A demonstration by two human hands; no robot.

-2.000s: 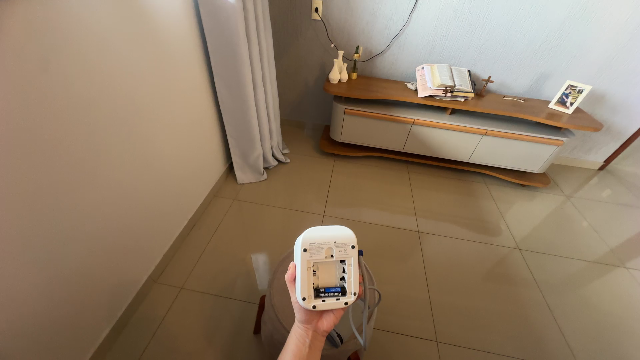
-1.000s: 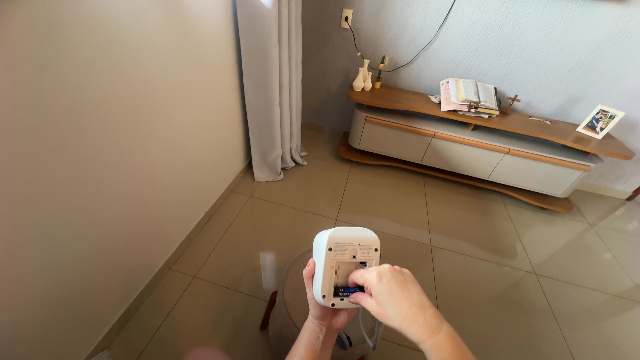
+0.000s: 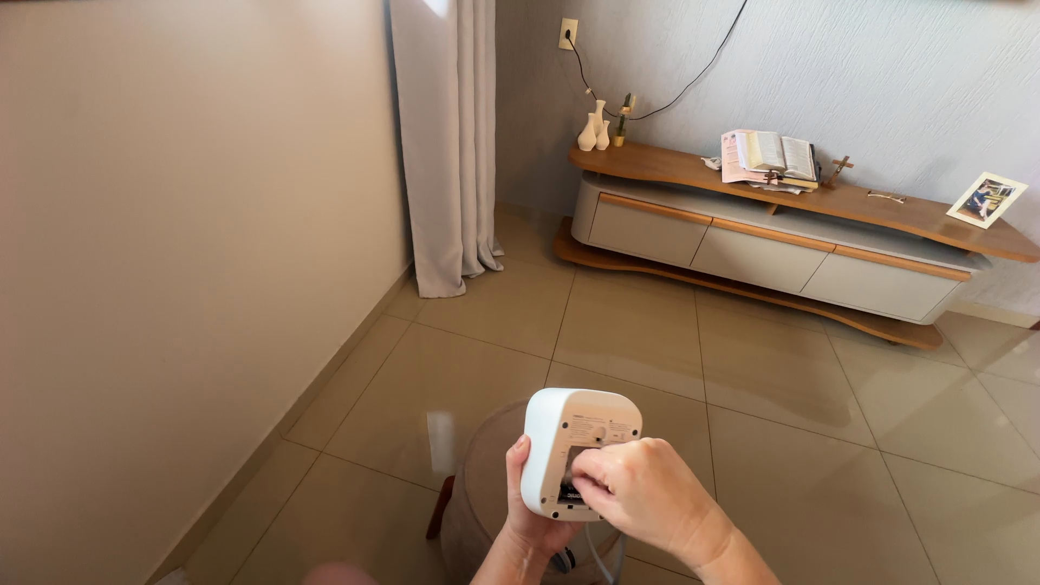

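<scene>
My left hand (image 3: pixel 536 512) holds a white plastic battery-powered device (image 3: pixel 540 447) from its left side and below, its underside turned toward me. The underside has screws, printed writing and an uncovered battery compartment. At least one dark battery (image 3: pixel 570 492) lies in the lower part of the compartment. My right hand (image 3: pixel 642 491) has its bent fingertips in the compartment and hides most of it; whether they pinch a battery cannot be seen. A pale tube or cable (image 3: pixel 600 556) hangs below the device.
A round upholstered stool (image 3: pixel 479 479) with wooden legs stands beneath my hands. Beyond the tiled floor is a low wooden cabinet (image 3: pixel 642 231) bearing white vases (image 3: pixel 587 134), an open book (image 3: pixel 776 153), a crucifix (image 3: pixel 840 168) and a photo frame (image 3: pixel 987 200). A grey curtain (image 3: pixel 443 162) hangs beside the left wall.
My right hand, out of view two seconds ago, came to the battery compartment and remains there, its fingers now more curled. The device has turned, showing more of its left side.
</scene>
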